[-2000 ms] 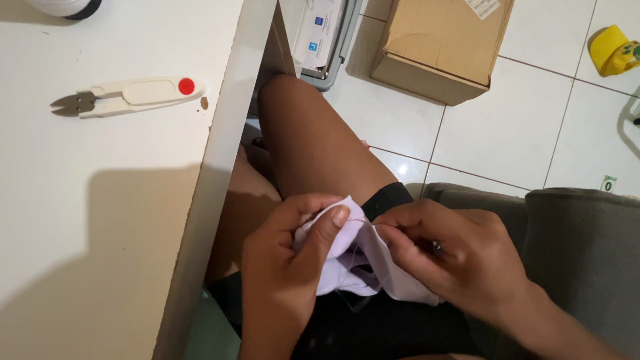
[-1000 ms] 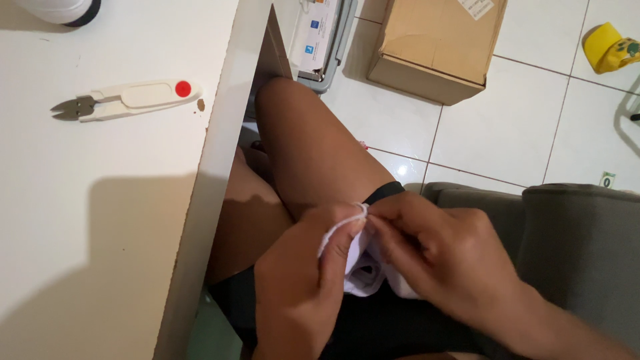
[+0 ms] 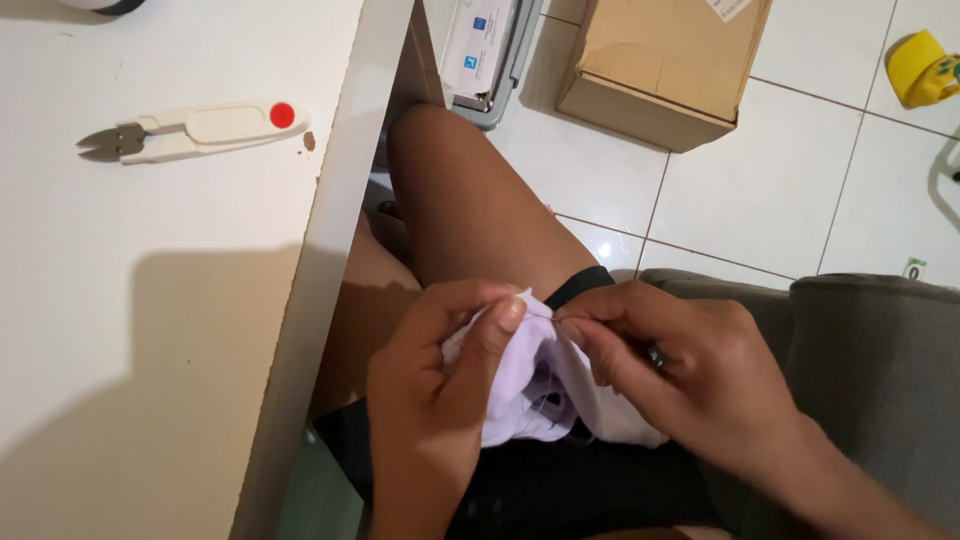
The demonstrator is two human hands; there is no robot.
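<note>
A pale lilac piece of fabric (image 3: pixel 525 375) lies bunched over my lap. My left hand (image 3: pixel 450 367) pinches its upper edge between thumb and fingers. Just to the right, the thumb and forefinger of my right hand (image 3: pixel 660 352) are closed on a thin sewing needle (image 3: pixel 553 319) that meets the cloth near the left thumb; most of the needle is hidden by the fingers. A fine thread hangs over the fabric's folds. White thread snips (image 3: pixel 195 131) with a red dot rest on the table to the left, apart from both hands.
The white table (image 3: pixel 210 217) has a chipped edge beside my legs. Beyond my knee stand a cardboard box (image 3: pixel 660 67) and a grey-rimmed container (image 3: pixel 499 82). A yellow cap (image 3: pixel 919 71) lies on the tiled floor. Grey upholstery (image 3: pixel 870 360) is at the right.
Since a second ago my hands have moved slightly apart. The fabric's upper edge, folded over between them then, now stands up in a point, with the needle visible beside it.
</note>
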